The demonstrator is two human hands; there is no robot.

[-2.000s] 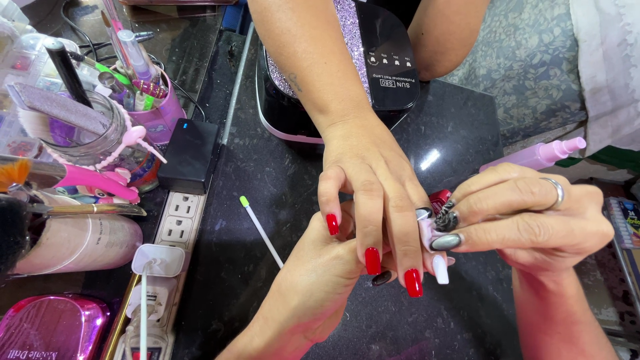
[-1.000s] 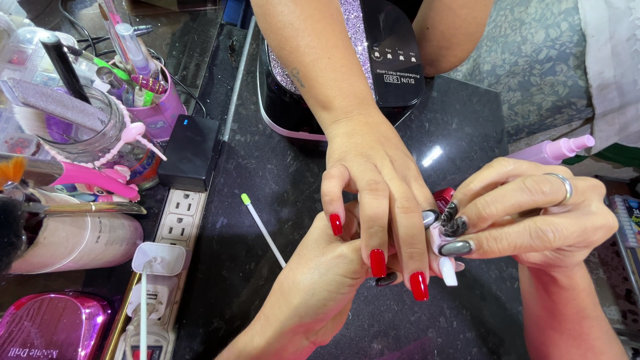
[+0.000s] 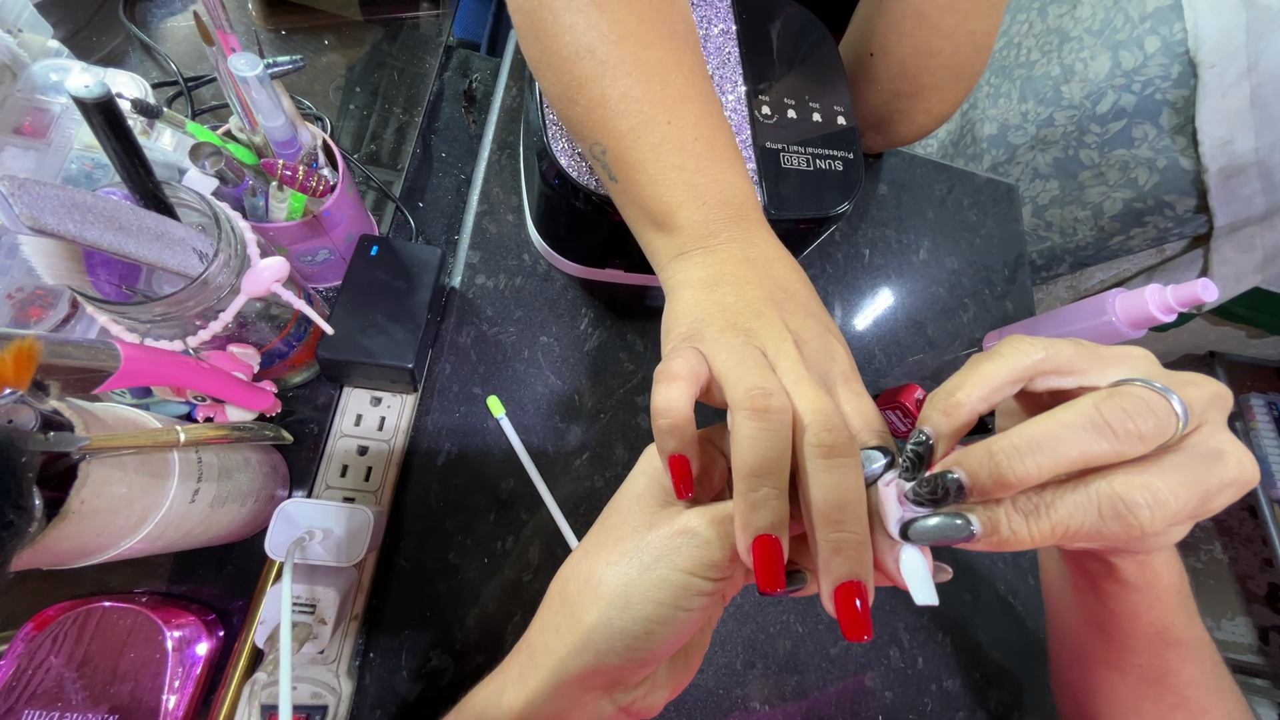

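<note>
Another person's hand (image 3: 780,400) reaches down from the top, with glossy red nails on three digits and a white nail (image 3: 918,575) on the little finger. My left hand (image 3: 650,560) lies beneath that hand and holds its fingers from below; part of my fingers is hidden. My right hand (image 3: 1060,450), with dark nails and a ring, pinches a small pale wipe (image 3: 893,505) against the little finger, just above the white nail. Behind my right fingertips a red nail polish bottle (image 3: 902,405) shows in part.
A black nail lamp (image 3: 810,180) stands under the other person's forearm. A green-tipped stick (image 3: 530,470) lies on the dark table. At left are a pink cup (image 3: 320,235) of brushes, a glass jar (image 3: 215,290), a black adapter (image 3: 383,310) and a power strip (image 3: 365,445). A pink bottle (image 3: 1100,312) is at right.
The pale wipe and my right fingertips have shifted slightly around the little finger. My left hand keeps its hold on the other person's hand.
</note>
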